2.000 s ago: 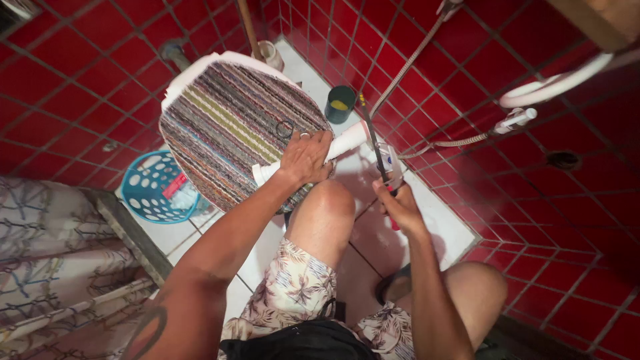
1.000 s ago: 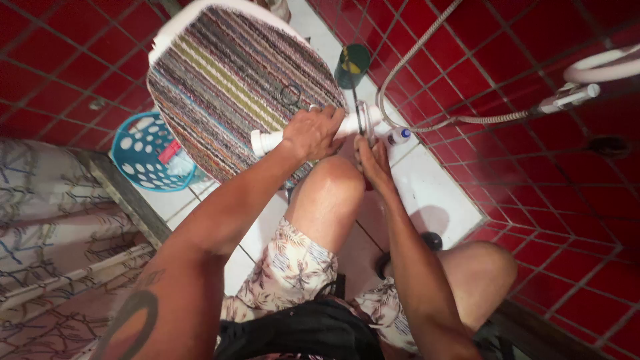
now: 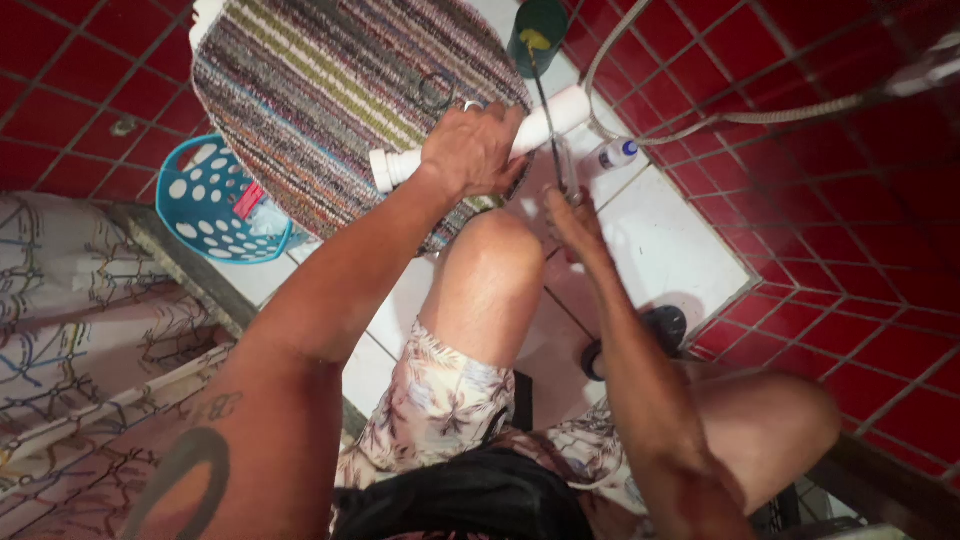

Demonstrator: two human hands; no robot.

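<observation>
My left hand (image 3: 480,146) is closed around a white plastic pipe (image 3: 551,120), pressing it on a striped woven mat (image 3: 322,112) that covers an oval surface. One end of the pipe has a threaded-looking collar; the other juts past the mat's right edge. My right hand (image 3: 576,221) grips a thin, dark saw-like tool (image 3: 553,139), which lies across the jutting part of the pipe. Its handle is mostly hidden by my fingers and blurred. A thin dark ring (image 3: 436,91) lies on the mat, just above my left hand.
A dark green cup (image 3: 536,37) stands beyond the pipe. A small bottle with a blue cap (image 3: 619,154) is on the white tile floor near a shower hose (image 3: 787,116). A blue perforated basket (image 3: 217,202) sits at left by a patterned curtain (image 3: 90,322). Red tiled walls flank the floor.
My right hand has brought the tool from upright beside the pipe to across it, then drawn back slightly toward me. My left hand stays on the pipe. The view has moved closer.
</observation>
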